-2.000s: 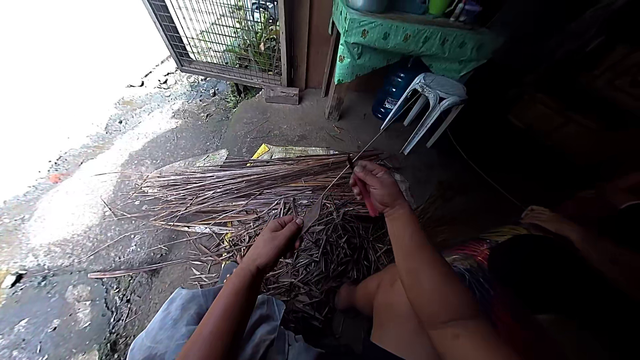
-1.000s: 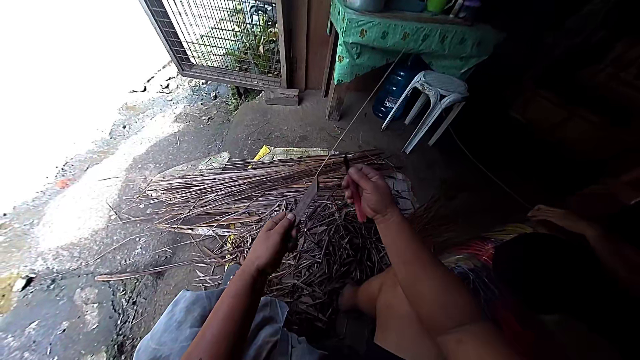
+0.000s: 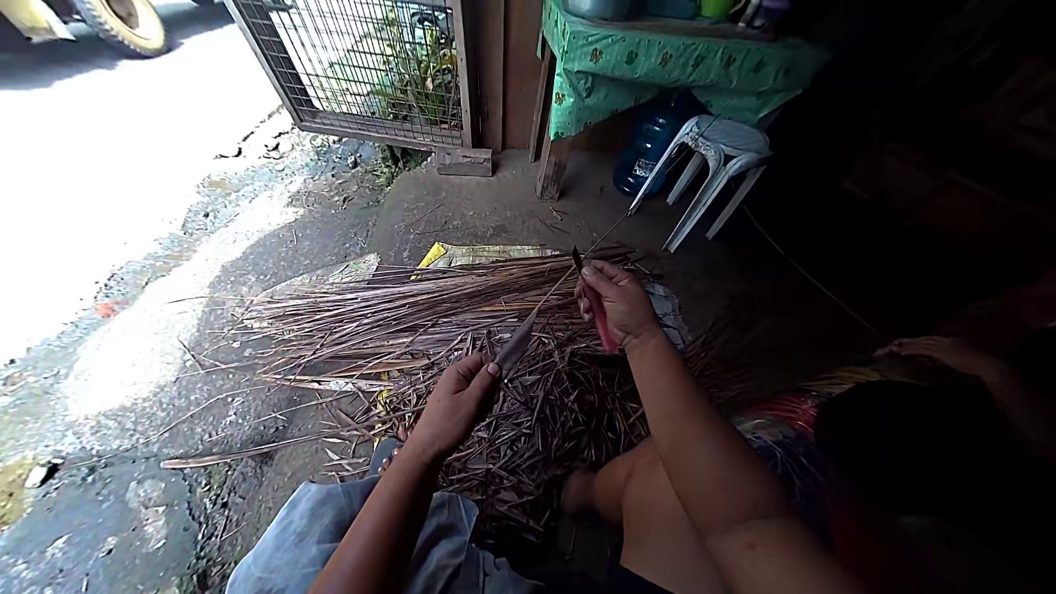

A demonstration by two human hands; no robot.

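My left hand (image 3: 462, 400) pinches the broad end of a dried palm leaflet (image 3: 517, 345) between thumb and fingers. From there a thin midrib runs up and right, past my right hand, towards the stool. My right hand (image 3: 615, 304) is closed around a knife with a red handle (image 3: 600, 318); its dark blade (image 3: 577, 258) points up beside the midrib. Whether blade and midrib touch, I cannot tell. Beyond both hands lies a bundle of long dried palm strips (image 3: 396, 305). Short dried leaf scraps (image 3: 561, 412) are heaped below and between my hands.
A white plastic stool (image 3: 726, 136) and a blue water jug (image 3: 648, 153) stand by a table with a green cloth (image 3: 685, 54). A wire-mesh gate (image 3: 379, 74) is at the back. Another person's hand (image 3: 940, 351) is at the right. A wheel (image 3: 132, 25) shows outside.
The midrib, which stood steeper one second ago, now slants lower to the right. A vehicle's wheel has come into view outside at the top left. Both hands have kept their holds.
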